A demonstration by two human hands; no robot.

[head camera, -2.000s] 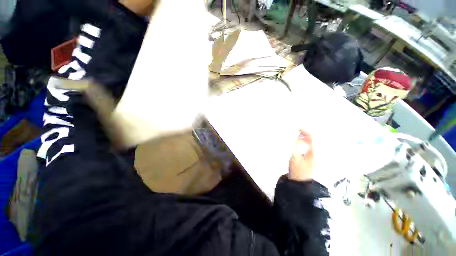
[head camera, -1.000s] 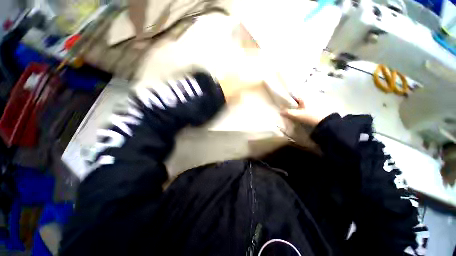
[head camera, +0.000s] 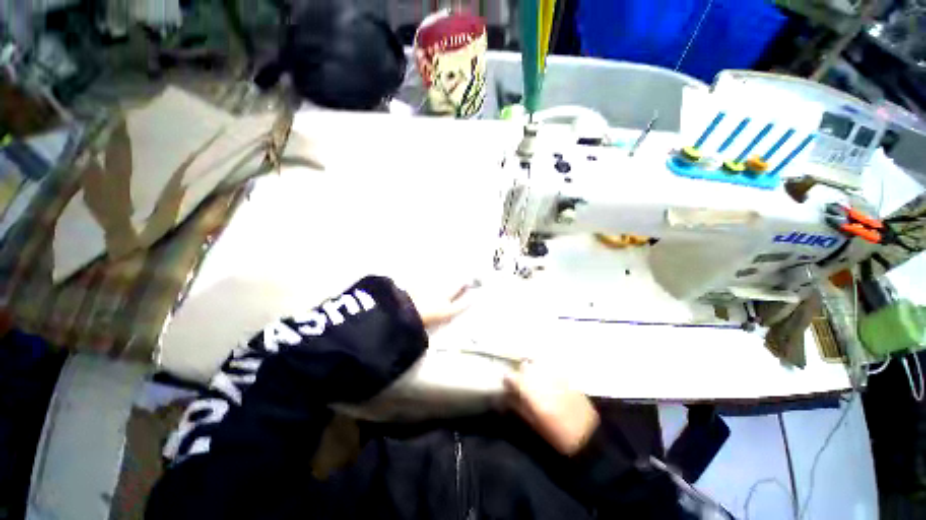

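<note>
A pale tan fabric panel (head camera: 447, 381) lies at the front edge of the white table, partly hanging over my lap; glare blends it into the table. My right hand (head camera: 548, 401) grips the panel's edge near a narrow fold. My left hand (head camera: 442, 308) lies on the cloth in front of the needle area; its fingers are washed out by glare. The white sewing machine (head camera: 660, 218) stands at the right, its needle and foot area left of the arm. Yellow-orange scissor handles (head camera: 621, 241) show behind the machine arm's lower edge.
Tan cut pieces (head camera: 162, 168) lie on plaid cloth (head camera: 102, 295) at the left. Blue spool pins (head camera: 746, 142) and orange-red snips (head camera: 861, 223) are on the machine top. A person with dark hair (head camera: 340, 51) and a patterned red-topped container (head camera: 452, 63) are beyond the table.
The view has swung to face the table and machine. The panel, raised at the left two seconds ago, now lies low at the table edge with both hands at it.
</note>
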